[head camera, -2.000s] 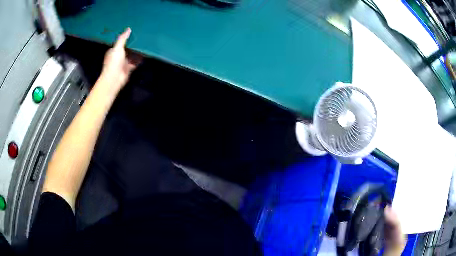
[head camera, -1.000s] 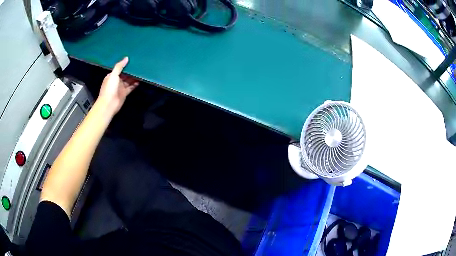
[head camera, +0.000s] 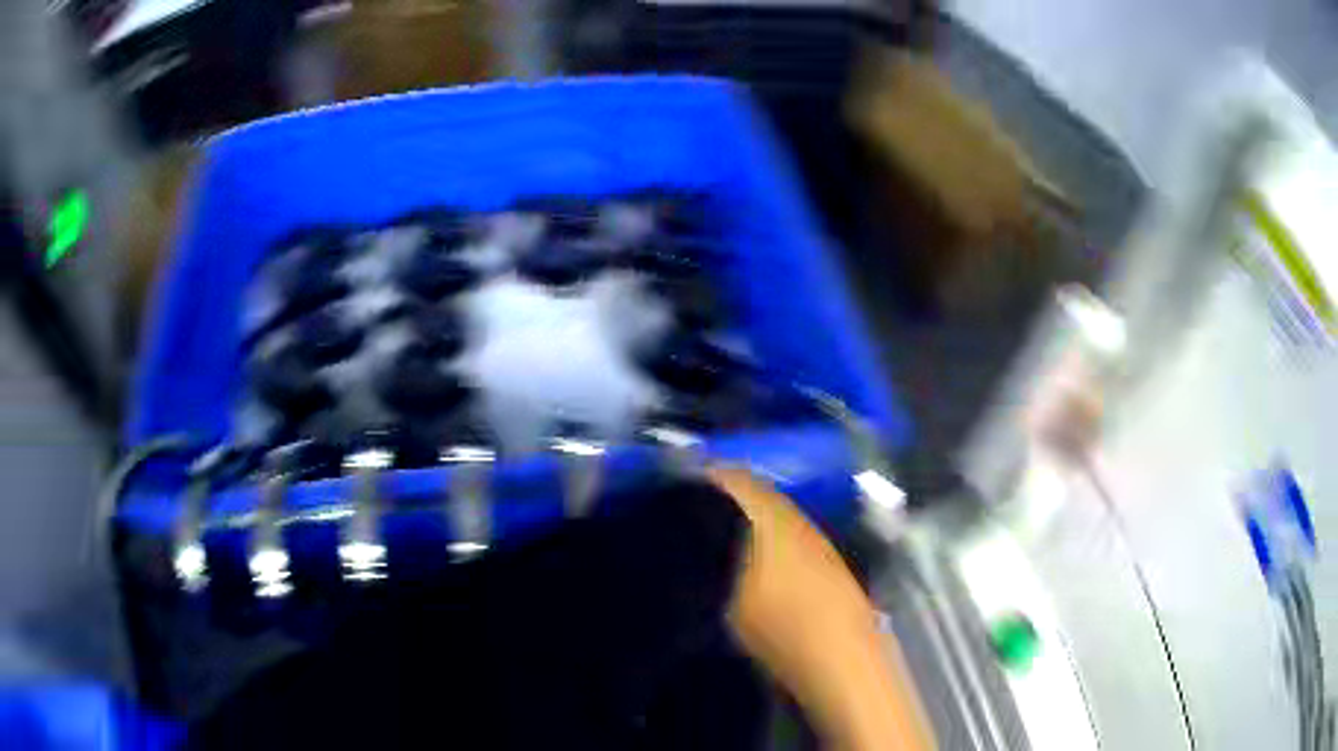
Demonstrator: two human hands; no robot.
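The view is strongly blurred. A blue tote (head camera: 484,140) fills the middle left, with several dark headphones (head camera: 426,385) in rows and a white patch of liner (head camera: 558,360) among them. Several shiny silver bands (head camera: 364,514) hang over the tote's near edge. A bare forearm with a black sleeve crosses in front of the tote's near right edge and runs down to the bottom edge. Neither of my hands can be made out, so what they hold is hidden.
At right are the off-white test box (head camera: 1211,602) with a blue logo (head camera: 1277,521), a green button (head camera: 1013,641) and a pale upright bar (head camera: 1174,235). A brown cardboard box (head camera: 939,147) is behind the tote. A blue object (head camera: 66,716) shows at bottom left.
The view has swung from the green bench, white fan and right-hand blue tote to another blue tote and the test box. My left hand has left the bench edge in view.
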